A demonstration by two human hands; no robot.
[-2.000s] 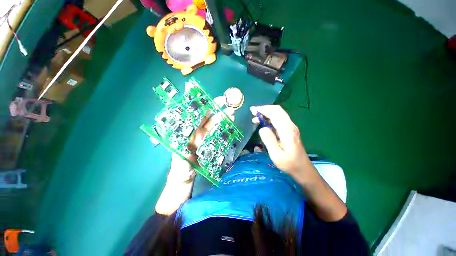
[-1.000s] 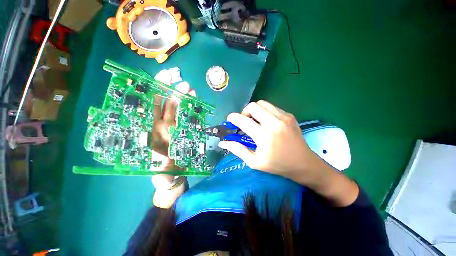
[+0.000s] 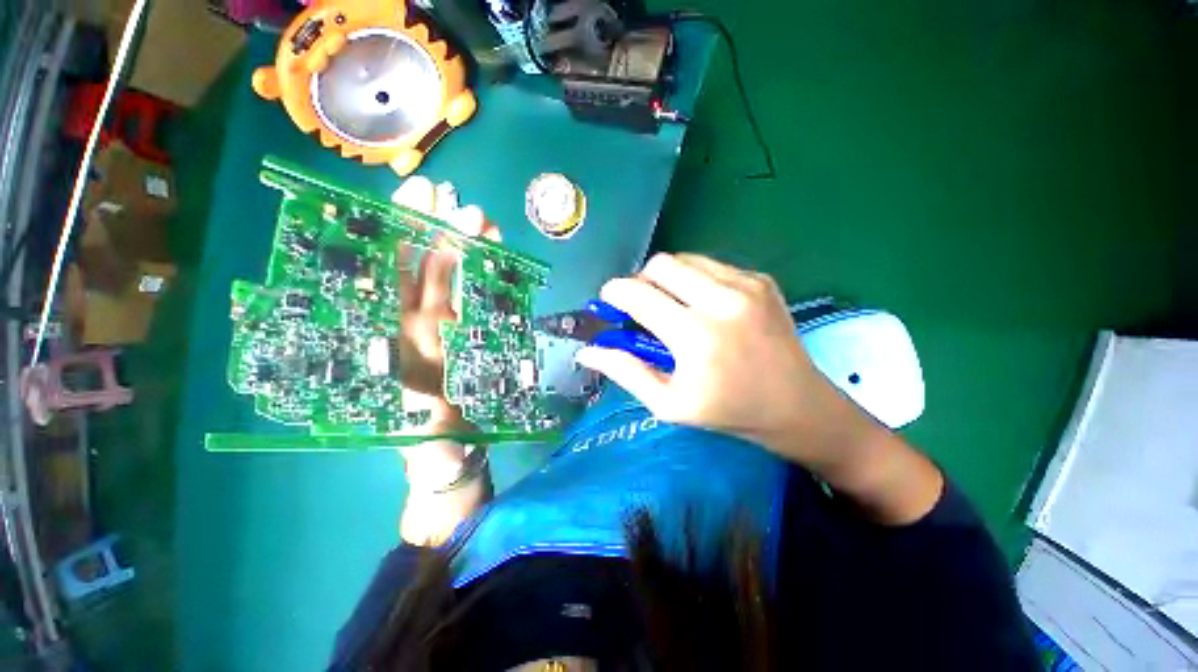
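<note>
A green circuit board panel (image 3: 315, 335) with edge rails and dark chips is held up above the bench. My left hand (image 3: 431, 309) is under and behind it; its palm shows through the gap between the boards, its fingertips show beyond the far rail, and its wrist is below the near rail. My right hand (image 3: 716, 344) holds blue-handled side cutters (image 3: 633, 339). Their dark jaws are at the panel's right edge; whether they touch or close on it cannot be told. A grey-white flat piece shows just past that edge.
The bench (image 3: 289, 551) holds an orange animal-face fan (image 3: 378, 89), a small round reel (image 3: 554, 206) and a black box with cable (image 3: 612, 95). A white stool (image 3: 865, 374) is at the right, cartons (image 3: 125, 197) and stools at the left.
The panel has come level and moved left since the first frame. The right hand has come to its right edge with the cutters. Since the second frame there is only a slight shift.
</note>
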